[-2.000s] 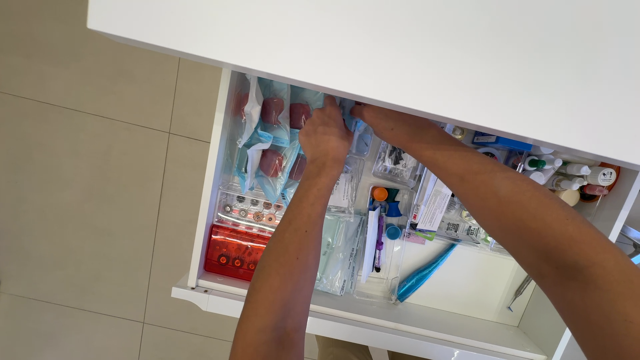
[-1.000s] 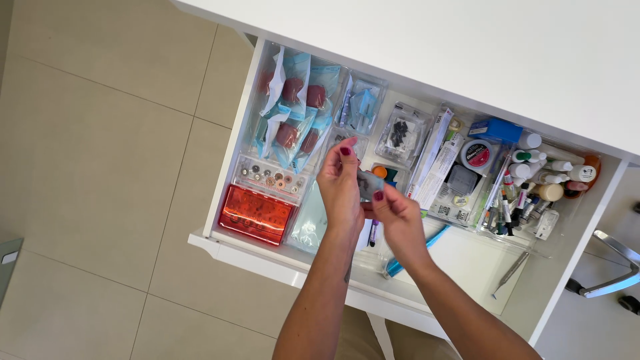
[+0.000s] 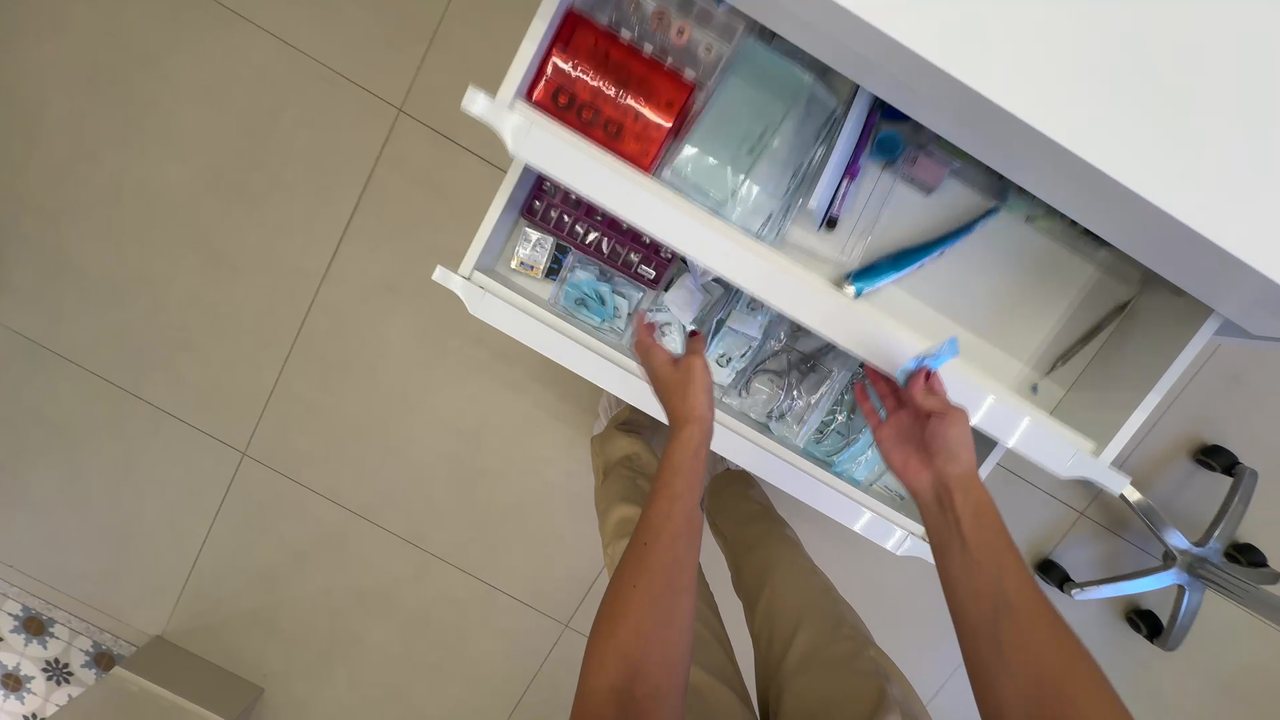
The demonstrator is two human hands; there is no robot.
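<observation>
My left hand reaches over the lower drawer, thumb and fingers apart, beside small clear plastic bags. Pinched in my right hand is a small light-blue packet, held at the front edge of the upper drawer. The lower drawer also holds a purple compartment tray, a bag of light-blue pieces and bags with curved wires. In the upper drawer lie a red box, clear-and-green pouches, a purple pen and a turquoise tool.
The white cabinet top overhangs the upper drawer. Metal tweezers lie at that drawer's right end. A wheeled chair base stands at the lower right. A grey block-like edge is at the lower left.
The lower drawer now shows, pulled out beneath the upper one. My hands, together over the upper drawer a second ago, have moved apart and towards me. The view has shifted a lot.
</observation>
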